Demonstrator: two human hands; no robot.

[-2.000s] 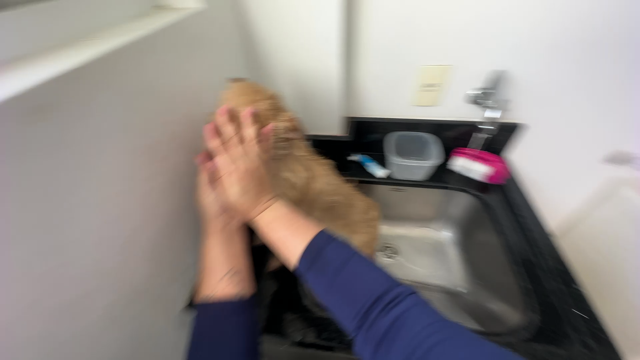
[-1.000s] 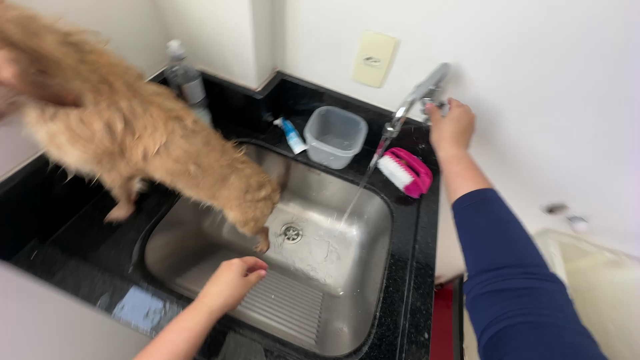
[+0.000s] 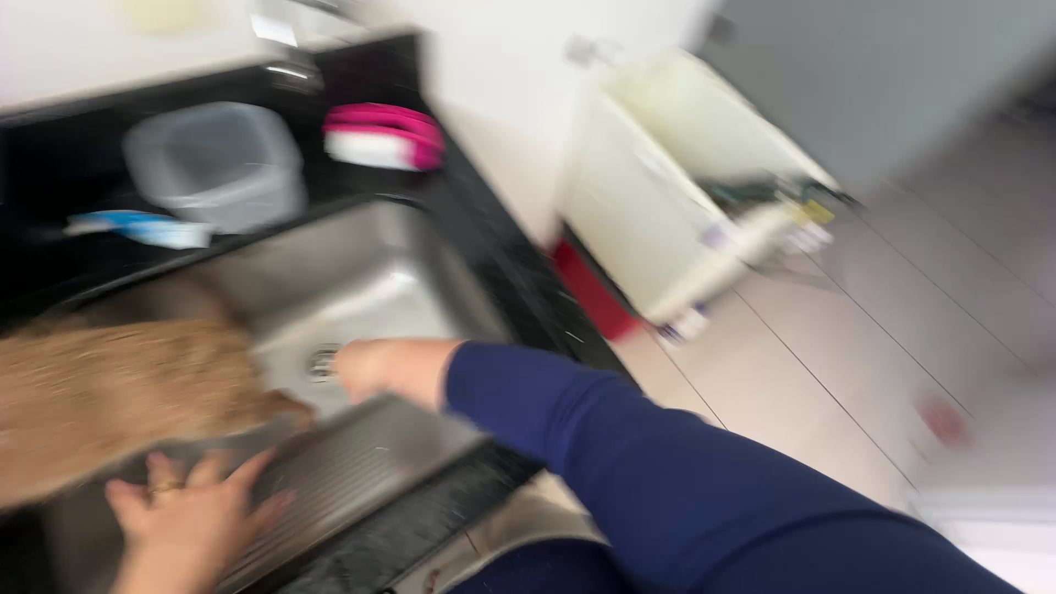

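Note:
A wet, tan-furred animal (image 3: pixel 124 396), its head out of view, stretches from the left edge over the stainless steel sink (image 3: pixel 396 280). My left hand (image 3: pixel 190 511), with a ring on one finger, is spread apart just below the animal's body and holds nothing. Over the basin, beside the drain (image 3: pixel 323 361), is my right hand (image 3: pixel 371 367); it is blurred and its fingers are partly hidden, so I cannot tell whether it holds anything. The chrome faucet (image 3: pixel 297 70) is cut off and blurred at the top.
Behind the sink stand a clear plastic container (image 3: pixel 219 165), a blue and white tube (image 3: pixel 140 228) and a pink brush with white bristles (image 3: pixel 384 136) on the black stone counter (image 3: pixel 495 231). Right of the counter is a cream-coloured bin (image 3: pixel 660 190) on the tiled floor (image 3: pixel 792 355).
My right hand has left the faucet handle and come down into the sink. The left hand's fingers have spread beside the animal. The view has swung to the right.

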